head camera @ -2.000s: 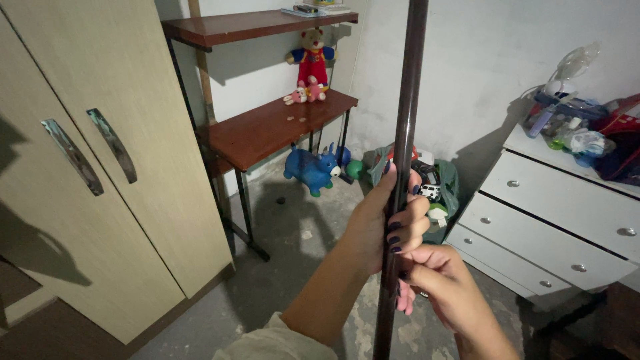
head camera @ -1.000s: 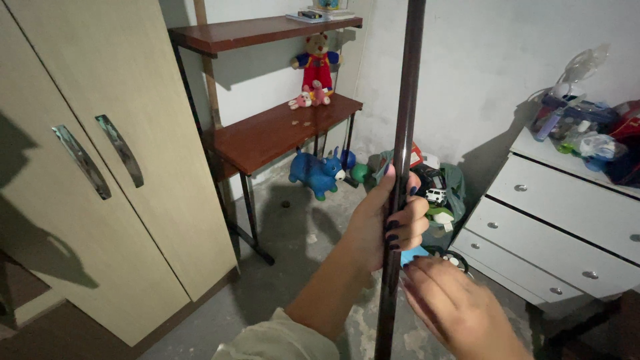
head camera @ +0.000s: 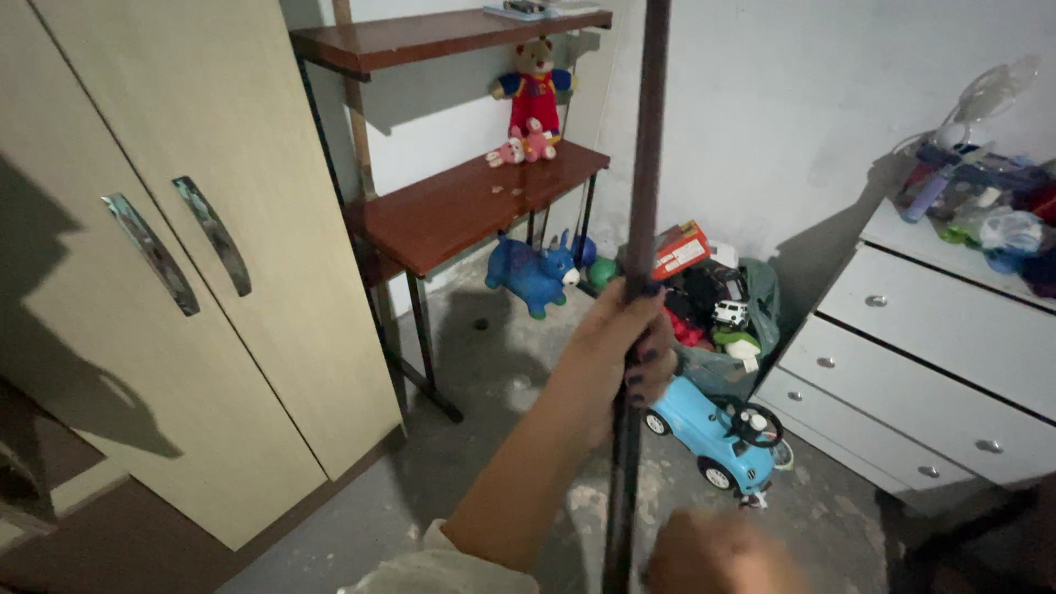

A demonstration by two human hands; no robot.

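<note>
A long dark pole runs upright through the middle of the view, with both of its ends out of frame. Around its middle my left hand is closed, the dark-painted nails showing on the right side. My right hand is low at the bottom edge, blurred, just right of the pole's lower part; its fingers cannot be made out, nor whether it touches the pole.
A wardrobe stands left, beside a brown shelf desk with stuffed toys. On the floor are a blue animal toy, a toy-filled bag and a light-blue ride-on car. A white dresser is at the right.
My right hand has moved down the pole's side, away from my left hand, and the ride-on car now shows fully. My left hand still holds the pole.
</note>
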